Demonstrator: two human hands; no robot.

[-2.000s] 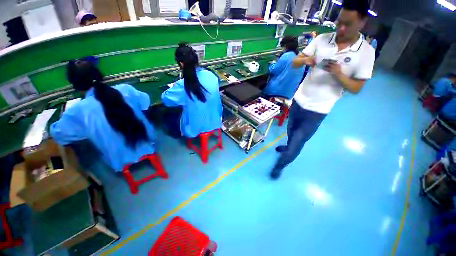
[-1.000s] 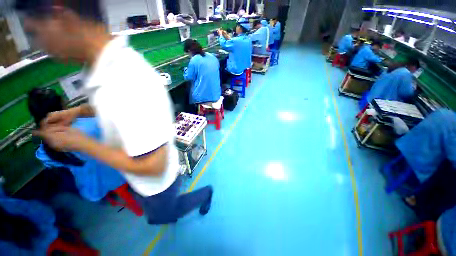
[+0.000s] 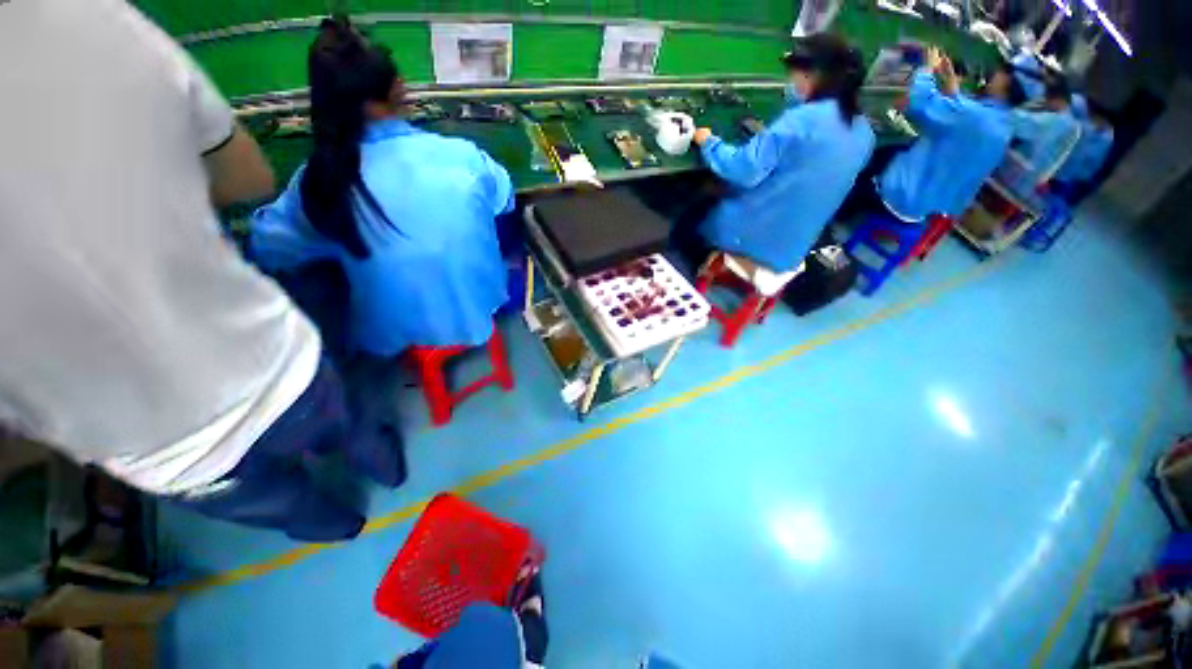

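Neither of my hands is in view. Nearest in front of me on the blue floor is a red plastic stool (image 3: 451, 562) with a holed top. A blue-clad part, perhaps my own leg, and a dark shoe lie at its lower right edge. Beyond it, a cart (image 3: 588, 379) with a metal frame carries a white foam tray (image 3: 641, 303) with dark red parts and a dark slab (image 3: 595, 233). An open brown carton (image 3: 137, 640) is cut off at the lower left.
A person in a white shirt (image 3: 144, 288) stands close at the left. Workers in blue (image 3: 392, 235) sit along the green bench (image 3: 503, 154) on red and blue stools. A black bag (image 3: 824, 281) lies on the floor. More carts stand at the right edge.
My view has swung right and then back left and down. The person in white now stands at the left with their back turned. The red stool and carton show again.
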